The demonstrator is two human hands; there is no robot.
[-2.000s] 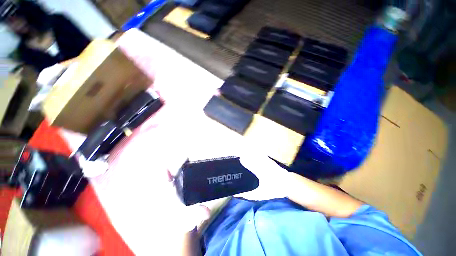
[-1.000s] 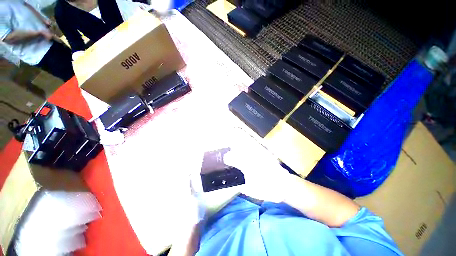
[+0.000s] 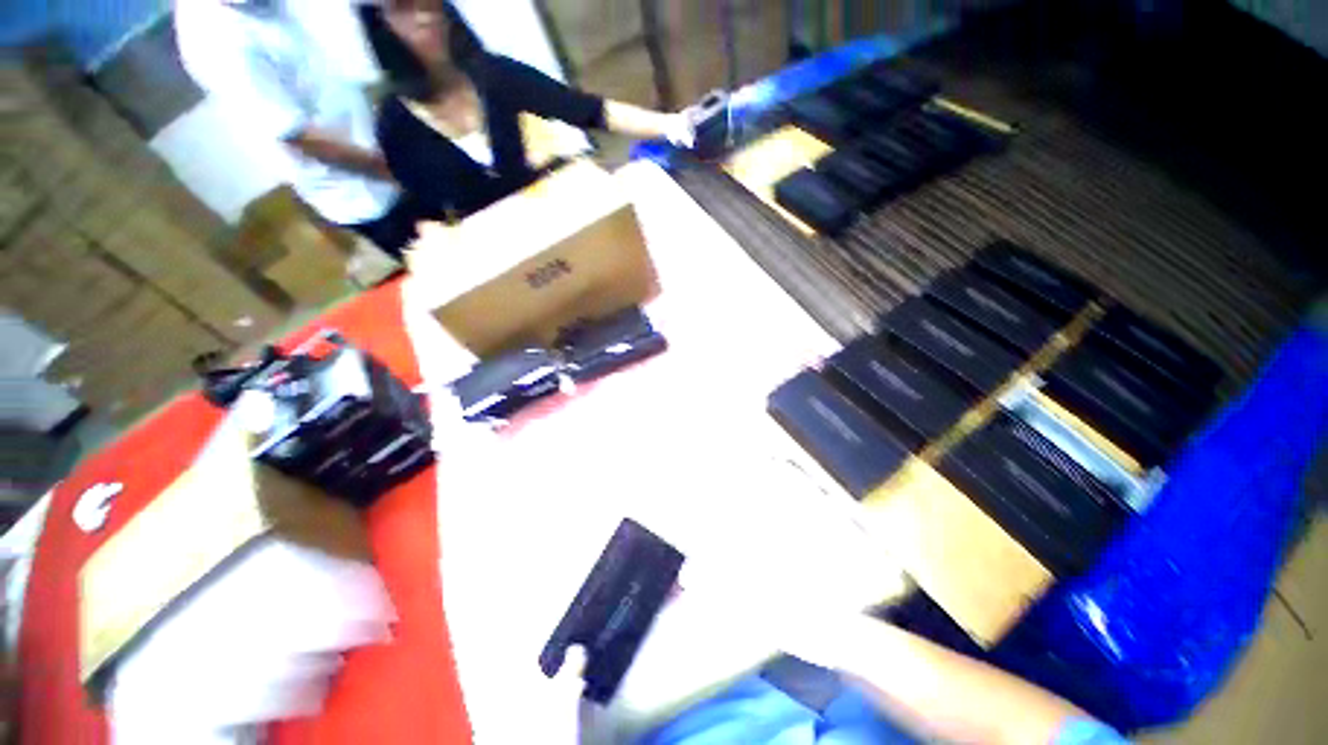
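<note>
A black network device (image 3: 619, 604) with faint pale lettering is held tilted low in front of me, over the white, overexposed table. My left hand (image 3: 565, 672), white-gloved and washed out, grips its lower left corner with a fingertip over the edge. My right hand (image 3: 746, 623) is a white blur at the device's right side; its fingers do not show. More black devices (image 3: 954, 357) lie in two rows on a tan cardboard sheet (image 3: 969, 560) on the mesh conveyor, with a silver-grey part (image 3: 1078, 444) among them.
Blue film (image 3: 1194, 568) covers the right rail. A standing carton (image 3: 561, 277) has black units (image 3: 612, 342) before it. Stacked units (image 3: 350, 422) and an open carton (image 3: 182, 546) with white sheets stand on red surface. Two people stand beyond; one reaches toward the conveyor.
The view has swung left, showing more of the people. The held device has turned from lettering up, through its edge side, to a slanted pose with its lettered face showing. The far person's arm now reaches to the conveyor.
</note>
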